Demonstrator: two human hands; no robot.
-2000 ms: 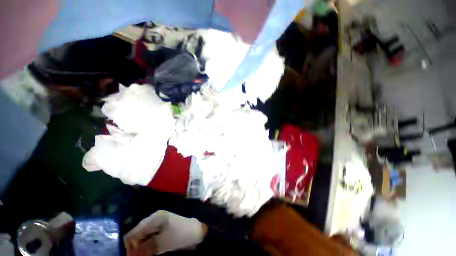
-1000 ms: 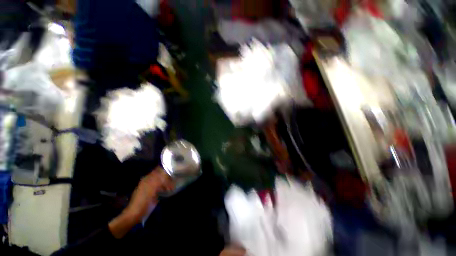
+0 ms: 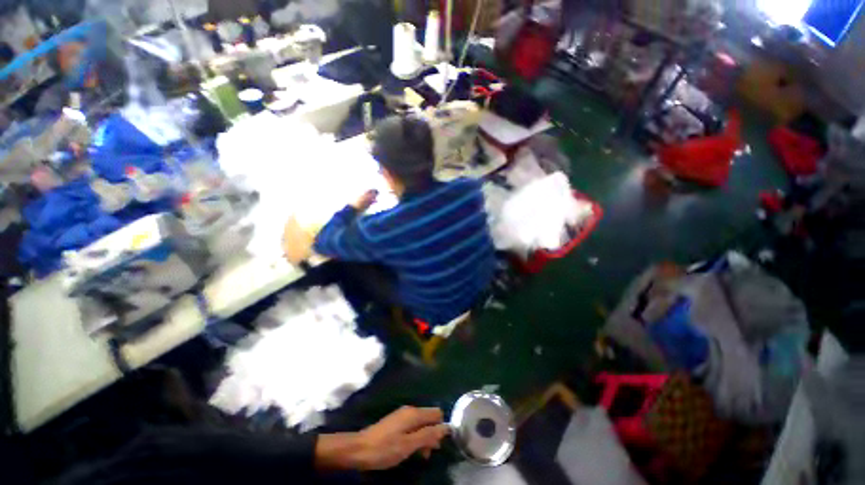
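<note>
A round, shiny steel mug with a dark centre shows at the bottom, right of the middle. My left hand, bare and with a dark sleeve, reaches in from the lower left. Its fingers are closed at the mug's left side, around what looks like the handle. The mug is held up above the floor; its contents cannot be told. My right hand is not in view.
A person in a blue striped top sits at a long pale table with sewing machines. White cloth heaps lie below the table and in a red basket. Grey cloth lies at the right.
The view has swung from white cloth heaps to the sewing tables and aisle. My left hand and the mug have moved right and down in the view. The other hand has left the picture.
</note>
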